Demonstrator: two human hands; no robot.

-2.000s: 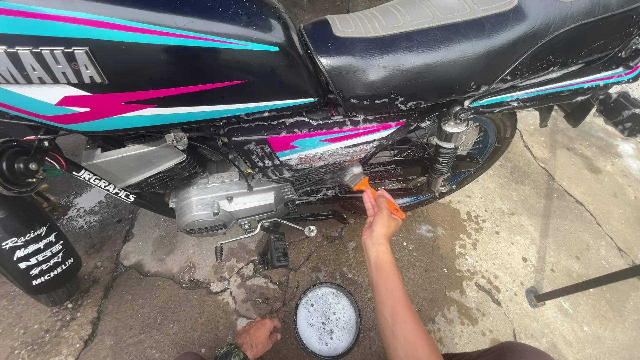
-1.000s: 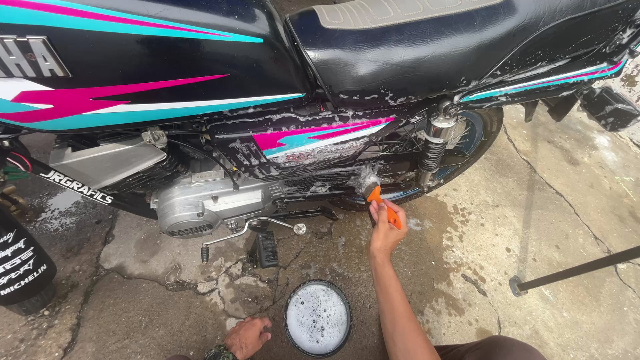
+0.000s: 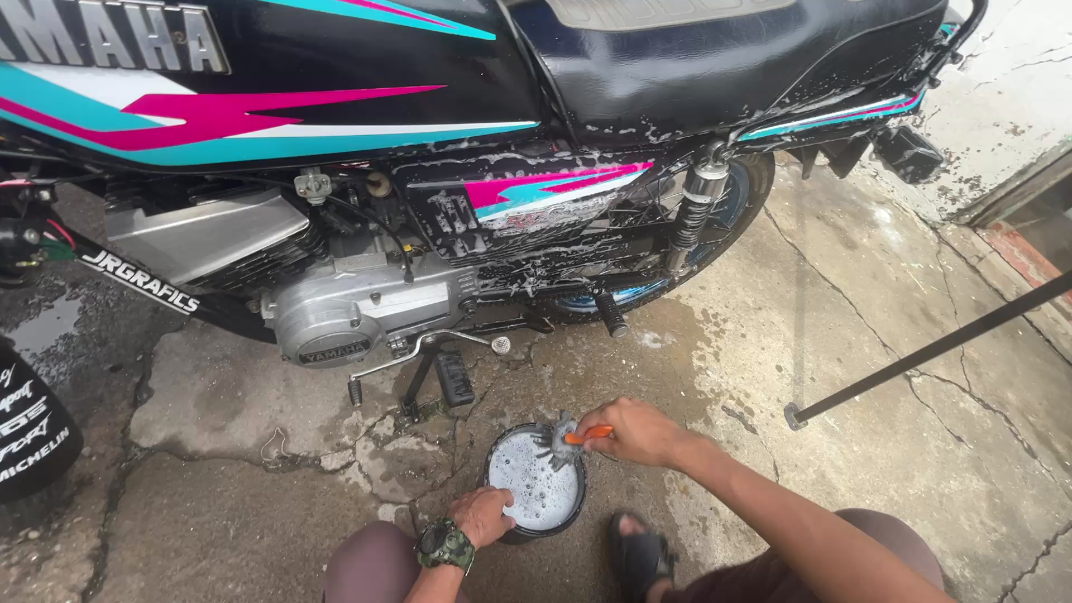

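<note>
A black bucket (image 3: 584,494) of foamy, soapy water stands on the ground between my feet and the motorcycle. My left hand (image 3: 483,514), with a camouflage watch on its wrist, grips the bucket's left rim. My right hand (image 3: 634,429) holds the orange handle of a brush (image 3: 559,440), whose wet grey bristles hang over the bucket's upper right rim. Beyond them stands a black Yamaha motorcycle; suds cling to its side panel (image 3: 536,201), the lower edge of its seat (image 3: 670,75) and its tail. Its silver engine cover (image 3: 335,322) shows at centre left.
The kick lever and footpeg (image 3: 453,378) jut out toward the bucket. A second footpeg (image 3: 610,311) sits by the rear wheel. A thin metal pole (image 3: 913,358) slants in from the right over cracked, wet concrete. My sandalled foot (image 3: 641,557) is beside the bucket.
The brush in my right hand has moved from the foamy area below the side panel down to the bucket. My left hand, earlier beside the bucket, now holds its rim.
</note>
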